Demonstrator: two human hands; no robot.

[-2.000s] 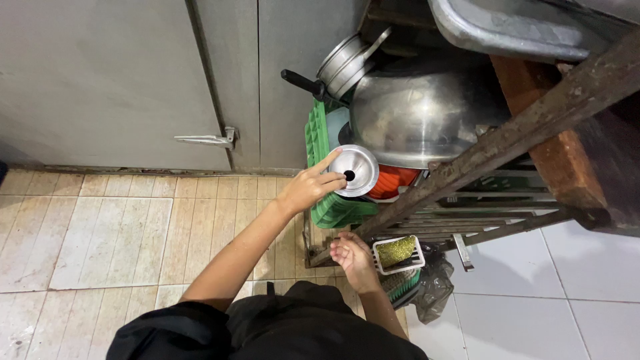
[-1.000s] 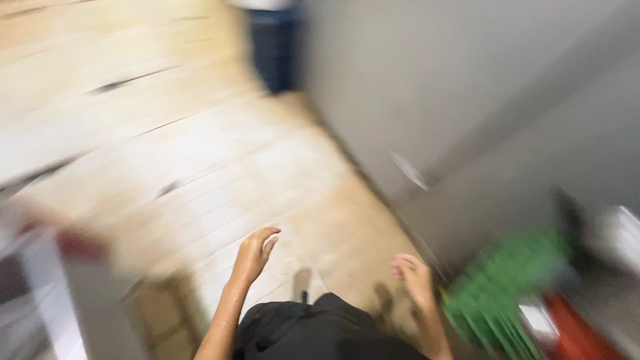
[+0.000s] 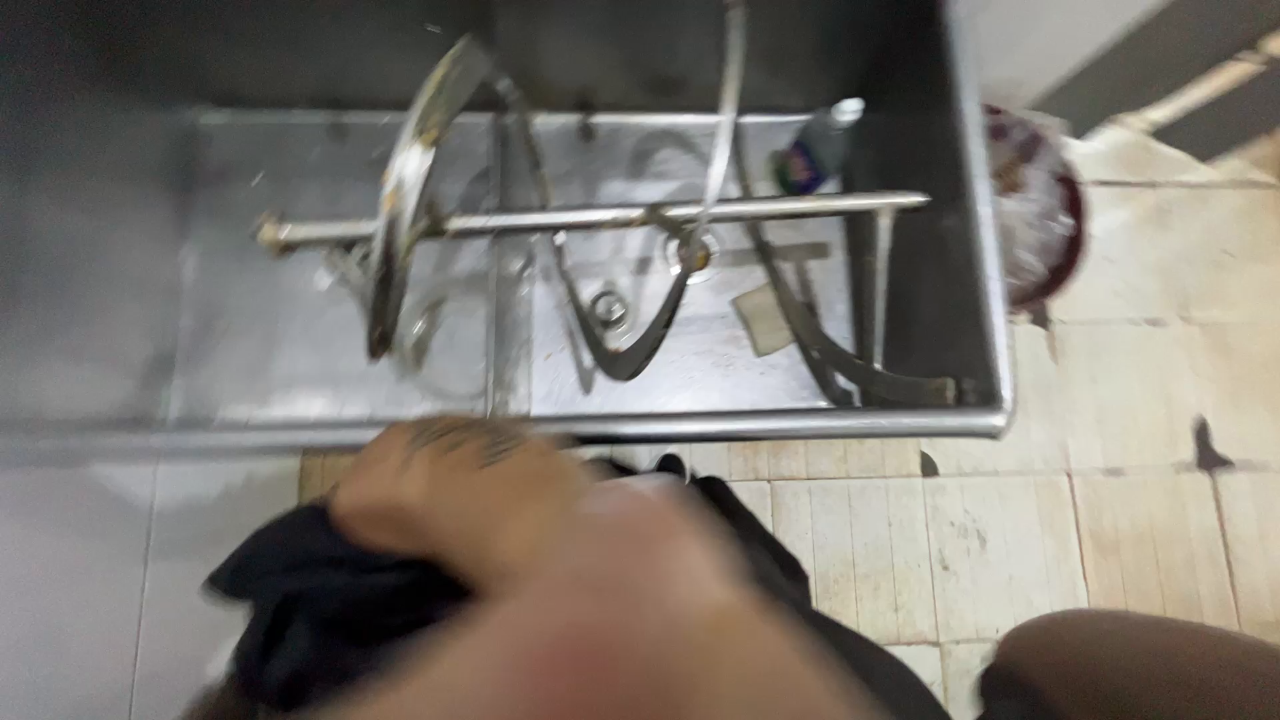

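Observation:
Close to the camera, a large blurred skin shape, seemingly my left hand [image 3: 630,600], fills the bottom middle; its fingers cannot be made out. Behind it, bare skin [image 3: 460,490] with dark marks adjoins a black sleeve or cloth [image 3: 330,580], just below the rim of a stainless steel sink basin [image 3: 800,425]. My right hand cannot be told apart. Inside the basin lies a metal ribbon-type mixing shaft [image 3: 580,218] with curved blades, over a drain [image 3: 693,252]. A bottle with a dark label [image 3: 812,155] and a pale flat piece [image 3: 762,320] are also in the basin.
The basin's right wall [image 3: 980,250] is a raised edge. Beyond it on the tiled floor [image 3: 1040,520] stands a dark red round container [image 3: 1040,210] holding clear plastic-like material. A blurred brownish rounded shape [image 3: 1130,665] is at the bottom right.
The view has turned from the grey cabinet and shelf to the steel basin. Two seconds ago my left hand was at a metal funnel-like piece; that piece is out of view now.

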